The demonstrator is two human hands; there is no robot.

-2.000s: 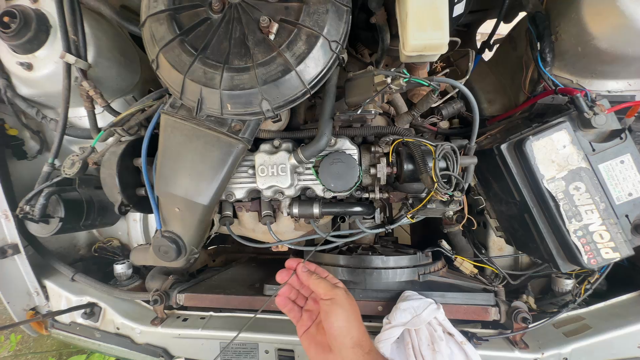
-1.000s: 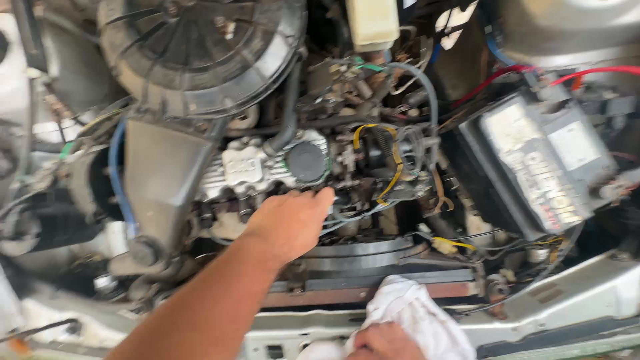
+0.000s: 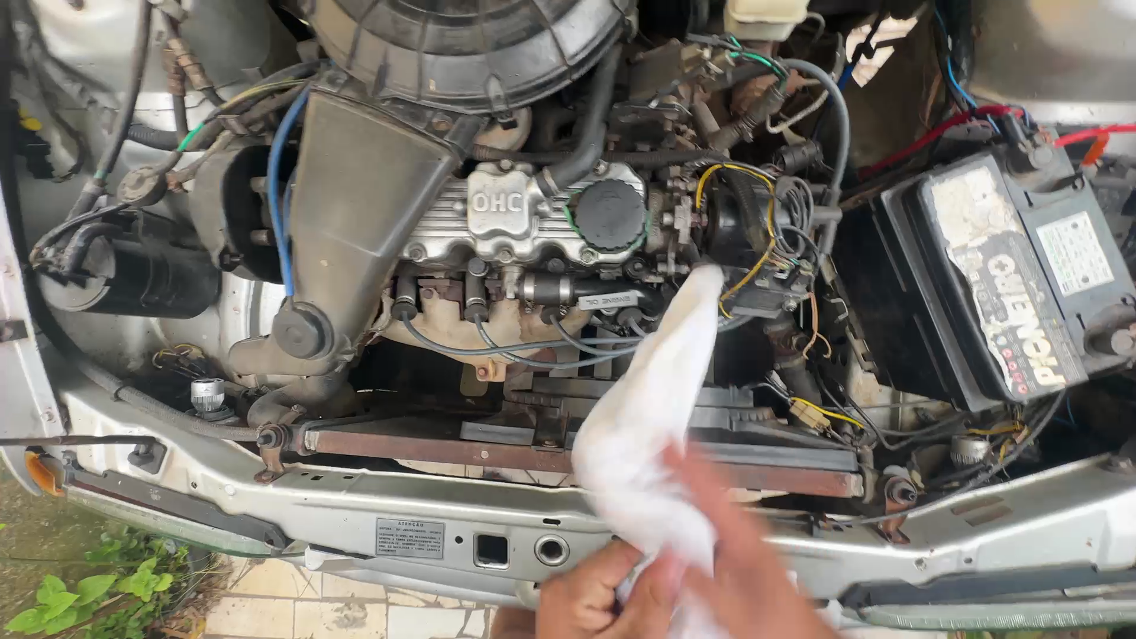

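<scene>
Both hands hold a white cloth [image 3: 643, 417] over the front edge of a car's engine bay. My left hand [image 3: 603, 590] grips its lower part at the bottom centre; my right hand [image 3: 741, 550], blurred, is on the cloth just to the right. The cloth's upper end reaches up beside the ignition leads. Above it lie the ribbed metal valve cover [image 3: 501, 209], the black oil filler cap [image 3: 610, 215] seated on it, and a dipstick handle [image 3: 610, 301] with writing. Whether the cloth wraps something is hidden.
A black car battery [image 3: 958, 284] stands at the right. A round black air filter housing [image 3: 470, 53] and its duct [image 3: 355, 195] cover the upper left. The radiator's brown top edge [image 3: 444, 451] and the silver front crossmember [image 3: 328, 497] run across in front. Wires hang near the battery.
The cloth, which lay at the front edge, is now lifted in both hands. My right hand, or the arm that reached to the engine beside the filler cap, has drawn back from there.
</scene>
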